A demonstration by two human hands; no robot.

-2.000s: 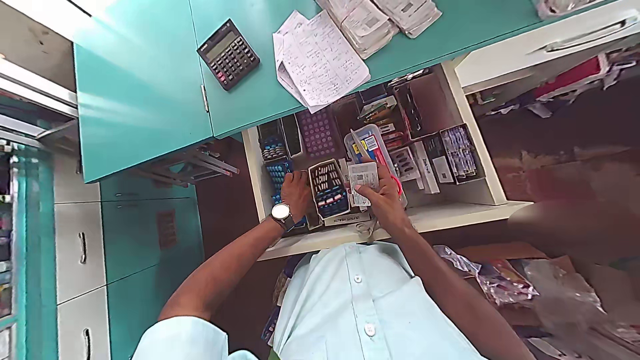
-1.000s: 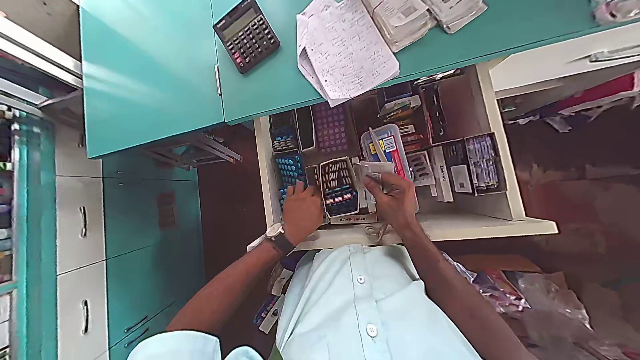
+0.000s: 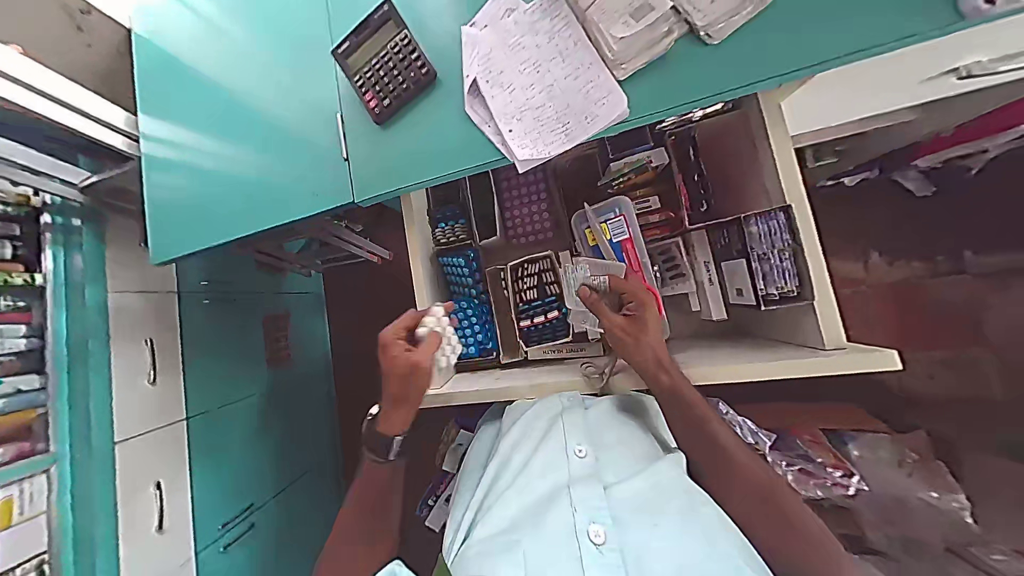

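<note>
My left hand (image 3: 408, 360) grips a blister strip of white tablets (image 3: 438, 336) above the drawer's left front corner, beside blue blister packs (image 3: 470, 308). A silvery printed blister strip (image 3: 588, 280) is between the thumb and fingers of my right hand (image 3: 628, 316), over the middle of the open drawer (image 3: 720, 368). Just beyond it stands a clear plastic tub (image 3: 640, 212) with red-handled scissors (image 3: 636, 264) and small packets. Between my hands a carton of dark and white blister strips (image 3: 540, 300) stands in the drawer.
On the teal counter (image 3: 256, 104) lie a calculator (image 3: 384, 62), handwritten sheets (image 3: 552, 80) and bundled papers (image 3: 632, 28). Purple blister packs (image 3: 528, 204) and more cartons (image 3: 772, 256) fill other drawer compartments. Plastic bags (image 3: 832, 464) lie low at the right, outside the drawer.
My left hand has come up from the cartons and moved left, now with white tablets in it. My right hand still holds its strip near the tub.
</note>
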